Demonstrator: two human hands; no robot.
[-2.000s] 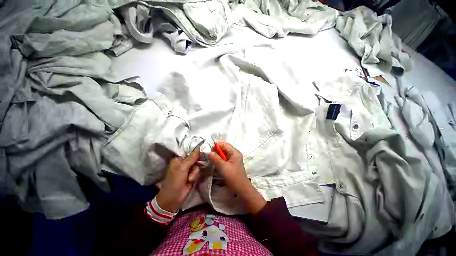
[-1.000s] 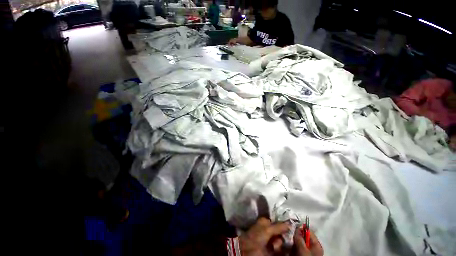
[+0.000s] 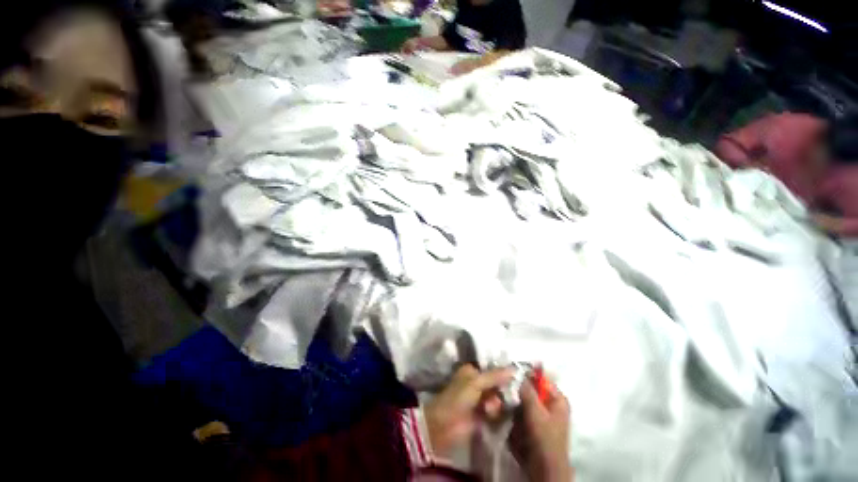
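My left hand (image 3: pixel 458 410), with a red-and-white striped cuff, pinches a bunched edge of a white shirt (image 3: pixel 640 377) at the bottom centre. My right hand (image 3: pixel 546 424) is right beside it, holding small orange-red thread snips (image 3: pixel 541 385). Most of the snips are hidden by the fingers, and their tip is lost in blur and glare. The shirt spreads over the table to the right of my hands. Its details are washed out.
Heaped shirts (image 3: pixel 310 212) lie beyond my hands on the left, with another pile (image 3: pixel 536 113) farther back. A person in dark clothing with a dark face covering (image 3: pixel 56 235) is close at the left. Another person (image 3: pixel 482 26) sits at the far side. Blue material (image 3: pixel 273 386) lies below the table edge.
The view first swung up and left from the shirt, then slightly farther left. A person now fills the left side. Both hands keep their hold on the cloth and snips.
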